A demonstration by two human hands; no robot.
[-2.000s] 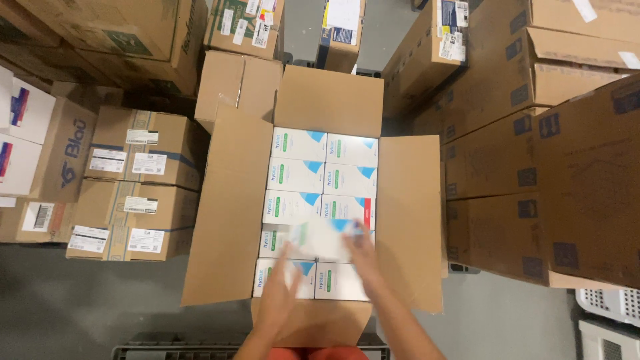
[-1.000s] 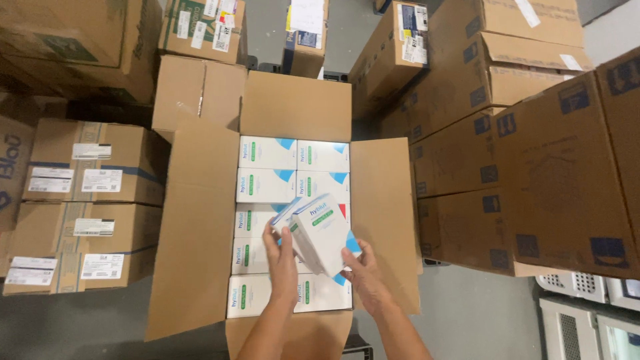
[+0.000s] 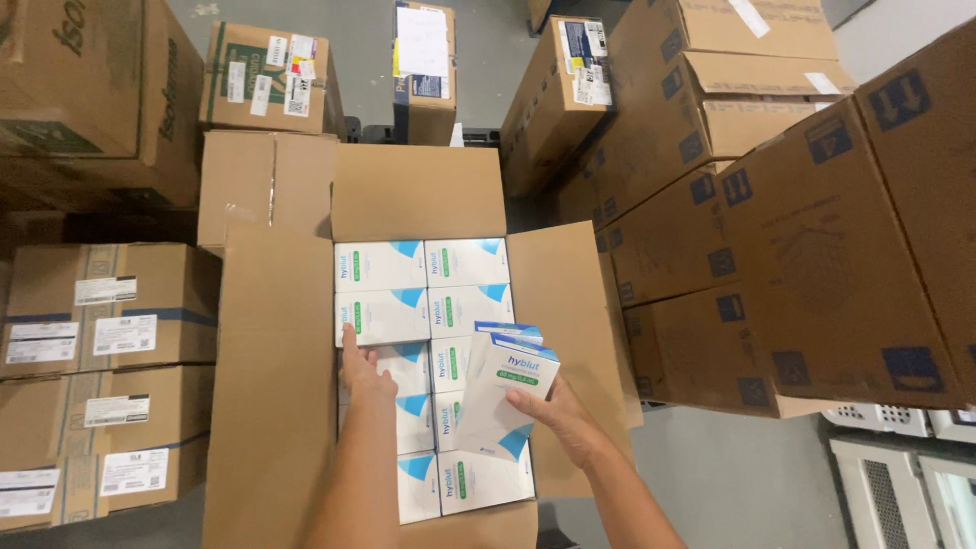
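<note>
An open cardboard carton (image 3: pixel 415 191) holds two columns of white hyblut medicine boxes (image 3: pixel 385 263) with green labels and blue corners. My right hand (image 3: pixel 560 415) grips two such boxes (image 3: pixel 515 374) together, tilted, above the right column, thumb on the front one's face. My left hand (image 3: pixel 366 374) is over the left column, fingers apart, its index fingertip at the left end of the second box (image 3: pixel 381 316) from the far end. Whether it presses on that box or only hovers cannot be told. Its forearm hides part of the carton's near left side.
Sealed cartons (image 3: pixel 114 305) are stacked on the left, and tall stacked cartons (image 3: pixel 808 267) stand close on the right. More labelled cartons (image 3: pixel 267 76) stand beyond the open one. Its wide side flaps (image 3: pixel 267 366) spread outward. White plastic crates (image 3: pixel 877 473) lie at the lower right.
My left hand has let go of the boxes held between both hands and moved to the left column. My right hand now holds the two boxes alone.
</note>
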